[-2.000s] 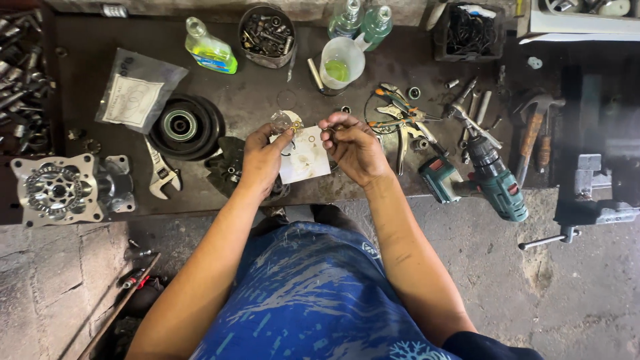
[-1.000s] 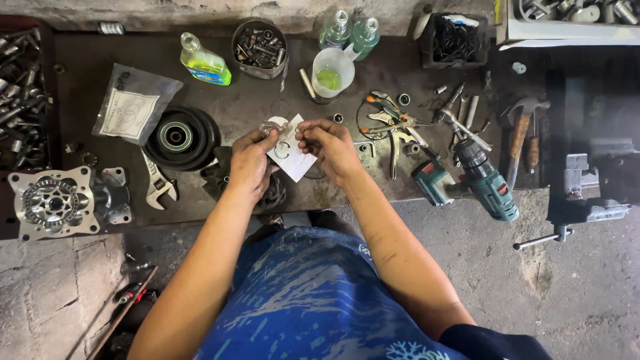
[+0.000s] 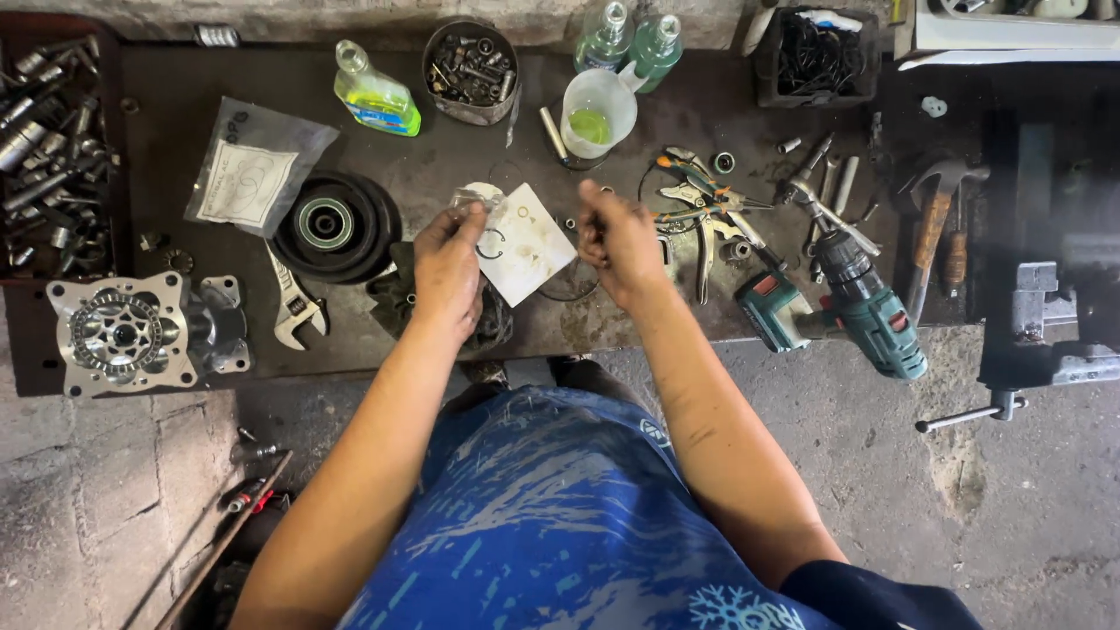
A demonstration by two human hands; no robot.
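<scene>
My left hand [image 3: 451,267] pinches a small clear plastic bag [image 3: 477,199] between thumb and fingers. Right beside those fingers, a white card [image 3: 529,249] lies with an open snap ring [image 3: 492,244] and a small ring [image 3: 523,211] on it. My right hand [image 3: 621,241] is raised to the right of the card, fingers curled and thumb side up; whether something small is in it cannot be made out. Behind my left hand is a dark cloth [image 3: 402,293]. A pulley with a bearing [image 3: 325,220] lies to the left, partly under a labelled plastic bag [image 3: 258,166].
An adjustable wrench [image 3: 297,311] and a machined metal housing [image 3: 127,332] are at left. Pliers [image 3: 700,197], a cordless drill [image 3: 866,297] and a hammer [image 3: 932,227] lie at right. Behind stand a plastic jug [image 3: 599,114], glass bottles and a tin of sockets [image 3: 472,74]. A vise [image 3: 1041,315] is far right.
My right hand has moved away from the card, to the right; a second ago it was at the card's edge. The card's face, with its rings, now shows more fully.
</scene>
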